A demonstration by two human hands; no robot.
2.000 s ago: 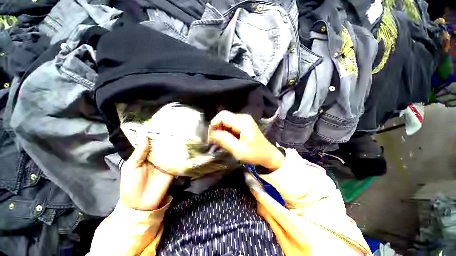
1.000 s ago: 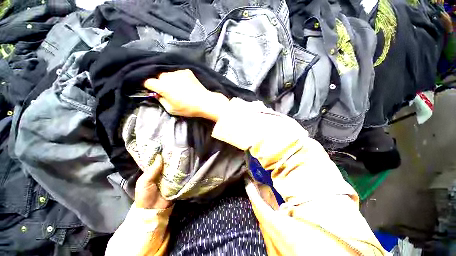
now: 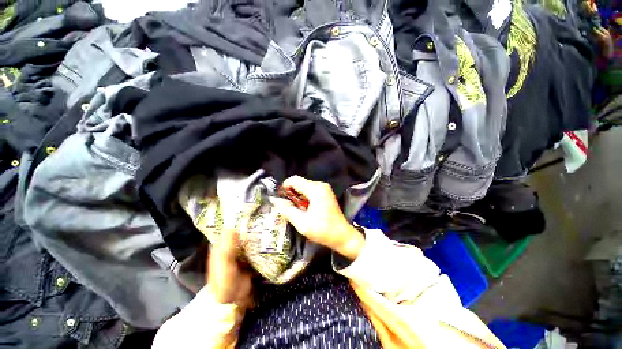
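Note:
A denim jacket with a smooth black section (image 3: 204, 129) lies bunched in front of me, part of it turned to its pale wrong side. Dense yellow embroidery backing (image 3: 269, 242) shows on that pale part, close to my lap. My left hand (image 3: 230, 266) is at the lower left edge of the pale cloth and holds it; the hand is blurred. My right hand (image 3: 317, 211) is over the right side of the embroidery, closed on thread snips (image 3: 293, 198), of which a red part shows. The blades and any thread ends cannot be made out.
Grey and black denim jackets (image 3: 102, 198) are heaped to the left, behind and to the right. A blue bin (image 3: 455, 266) and a green bin (image 3: 494, 251) stand on the floor (image 3: 563, 225) at lower right. Part of a hand (image 3: 603, 37) shows at the upper right edge.
My right hand with the snips has moved from the black fold at upper left down and right to the embroidery. My left hand has shifted slightly right, and the pale cloth has been rearranged.

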